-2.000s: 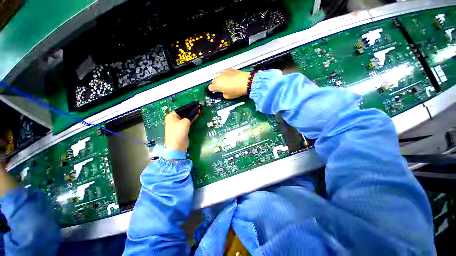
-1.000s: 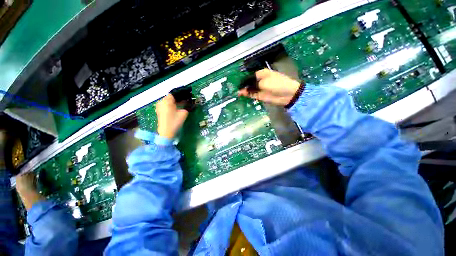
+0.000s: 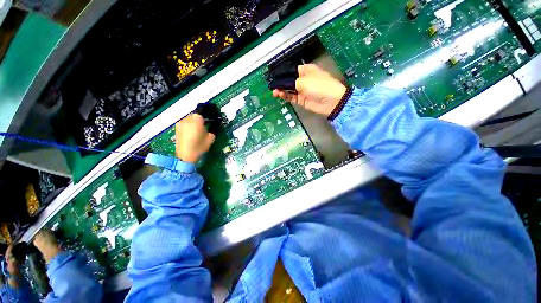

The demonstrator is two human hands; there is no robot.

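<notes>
A green circuit board (image 3: 261,151) with white patches lies on the conveyor in front of me. My left hand (image 3: 194,135), with black finger cots and a light blue wrist strap, is over the board's upper left part. Its fingertips point away from me, and I cannot tell whether they hold anything. My right hand (image 3: 309,89), with black finger cots and a dark beaded bracelet, is over the board's upper right edge, beside the gap. Its fingers are bent together, and any small part in them is hidden.
Black bins behind the rail (image 3: 237,71) hold silver (image 3: 99,131), grey (image 3: 142,92), yellow (image 3: 199,53) and mixed leaded components (image 3: 240,18). Other boards lie left (image 3: 107,216) and right (image 3: 409,53). A blue cord (image 3: 71,144) crosses at left. A co-worker's hands (image 3: 46,242) are at lower left.
Both hands first moved apart, the left towards the left and the right towards the board's right edge. The view has shifted, and the co-worker's hands have come further into view at lower left.
</notes>
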